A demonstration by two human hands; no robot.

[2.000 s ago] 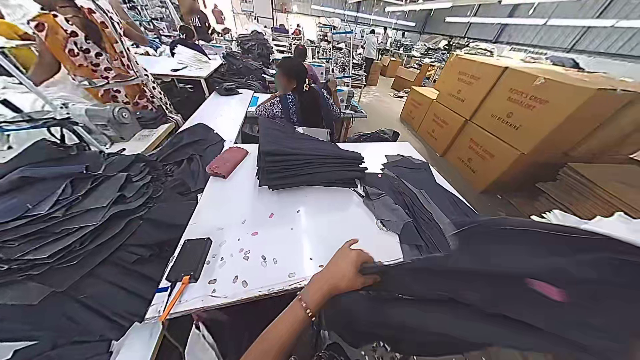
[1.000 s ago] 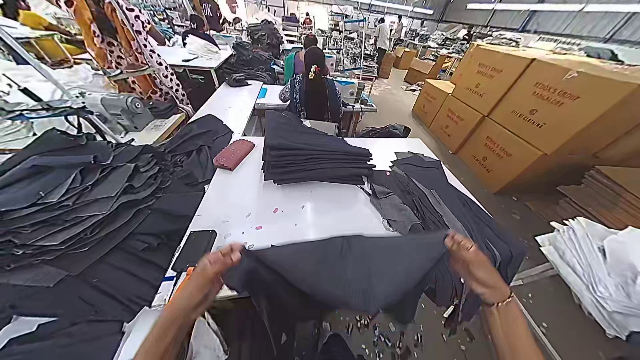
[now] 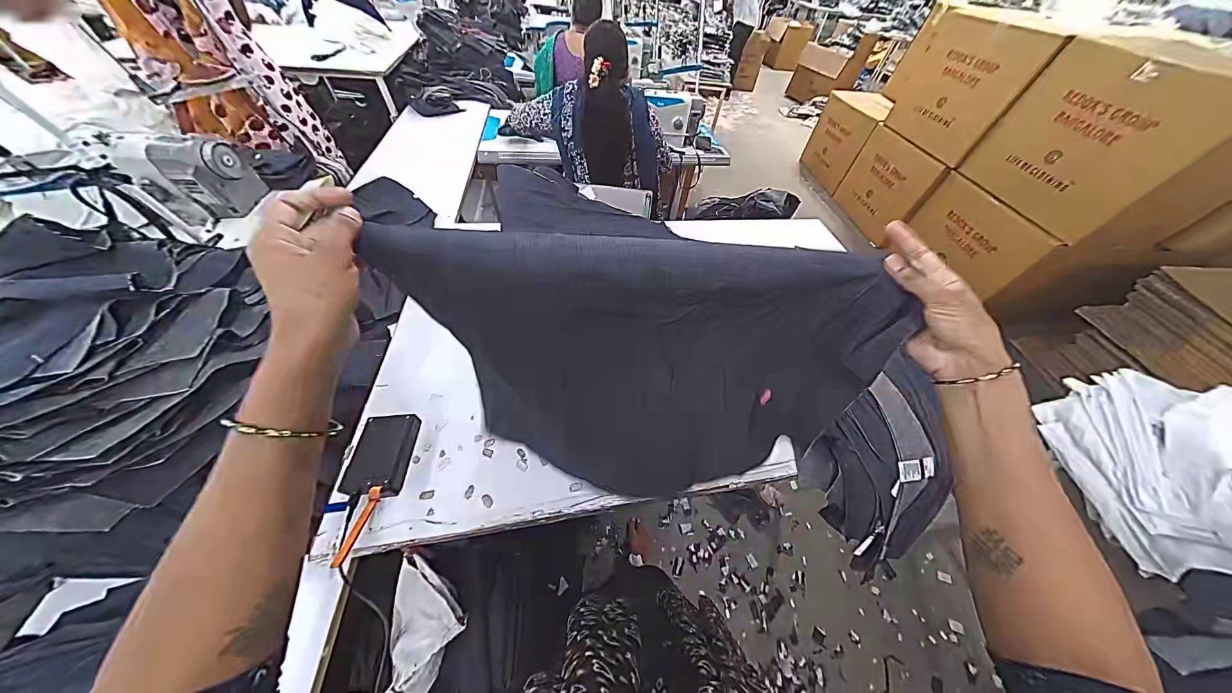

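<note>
A dark navy fabric panel (image 3: 635, 337) hangs stretched between my two hands above the white table (image 3: 433, 481). My left hand (image 3: 306, 260) pinches its upper left corner, and my right hand (image 3: 943, 298) grips the upper right edge. A small pink mark (image 3: 765, 396) shows low on the panel. Behind it, part of a dark fabric stack (image 3: 558, 200) rises. More dark pieces (image 3: 881, 462) with small white tags hang over the table's right edge, near my right forearm. A black box-shaped device (image 3: 381, 454) with an orange connector lies at the table's left edge.
Dark cut pieces (image 3: 115, 366) are heaped at left beside a sewing machine (image 3: 183, 173). A seated person (image 3: 606, 115) is beyond the table. Cardboard boxes (image 3: 1078, 144), flat cardboard (image 3: 1165, 318) and white fabric (image 3: 1145, 462) stand at right. Scraps litter the floor (image 3: 828, 597).
Both hands have risen with the dark panel, which is spread wider and now hides most of the stack behind. Two seconds ago only the left hand was plainly visible, at dark fabric by the table's front edge.
</note>
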